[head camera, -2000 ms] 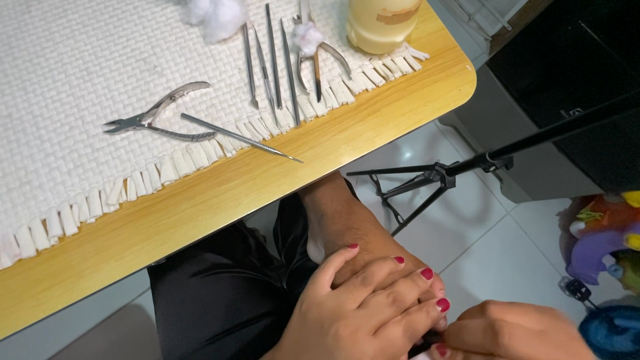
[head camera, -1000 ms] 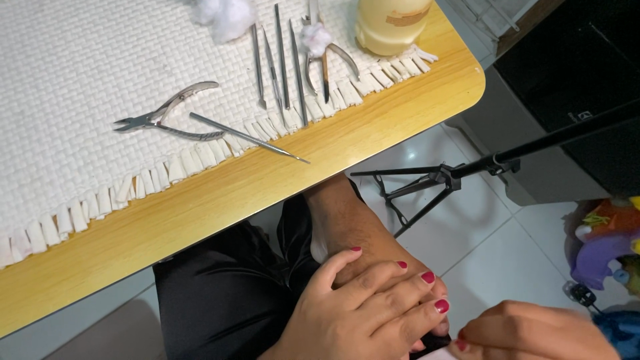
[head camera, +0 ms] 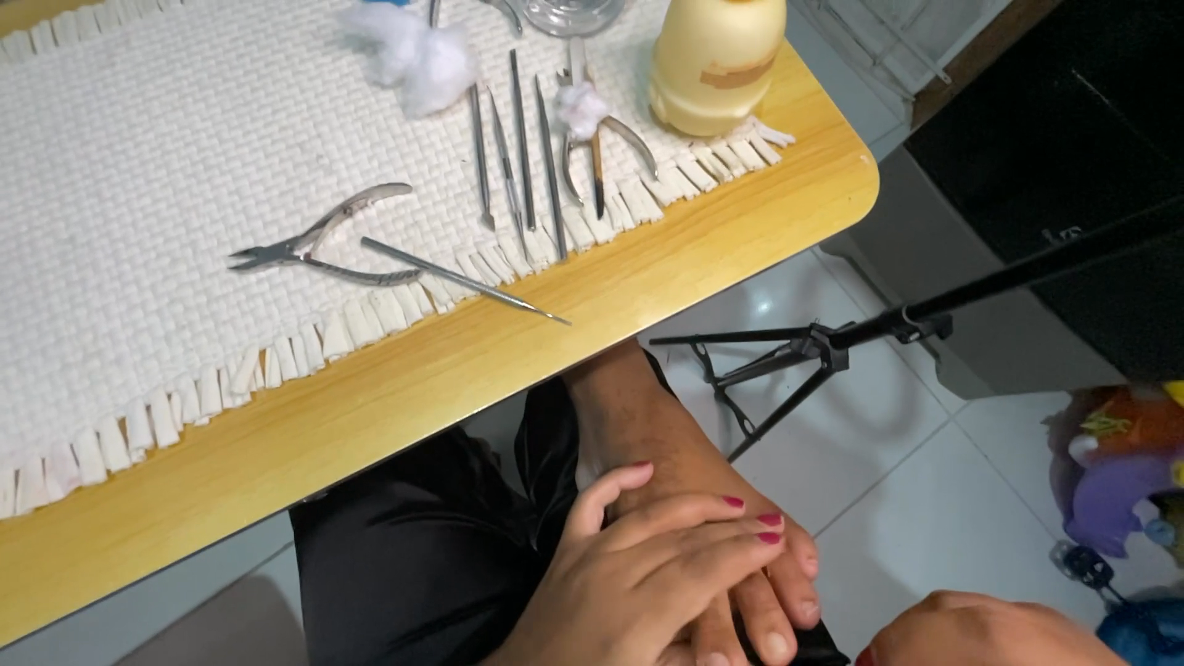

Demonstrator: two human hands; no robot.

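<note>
My left hand (head camera: 647, 573), with red nail polish, lies flat over the top of a bare foot (head camera: 684, 453), its fingertips near the toes. The foot rests across black trousers (head camera: 407, 564) beside the table. At the bottom right, my right hand (head camera: 980, 634) is apart from the foot, its fingers mostly cut off by the frame edge, so what it holds is hidden. On the white woven mat (head camera: 185, 185) lie cuticle nippers (head camera: 301, 250), a thin metal nail tool (head camera: 462, 279) reaching over the table edge, several metal tools (head camera: 521, 139), and a second pair of nippers (head camera: 629, 143) under a cotton tuft (head camera: 583, 109).
A bottle of pale yellow liquid (head camera: 717, 74) stands near the corner of the wooden table (head camera: 823, 185). Cotton wool (head camera: 416, 60) and a clear glass dish (head camera: 573, 11) are at the back. Black tripod legs (head camera: 814, 347) stand on the tiled floor, with colourful toys (head camera: 1119, 499) at right.
My right hand has moved away from the toes, down and to the right. My left hand stays on the foot.
</note>
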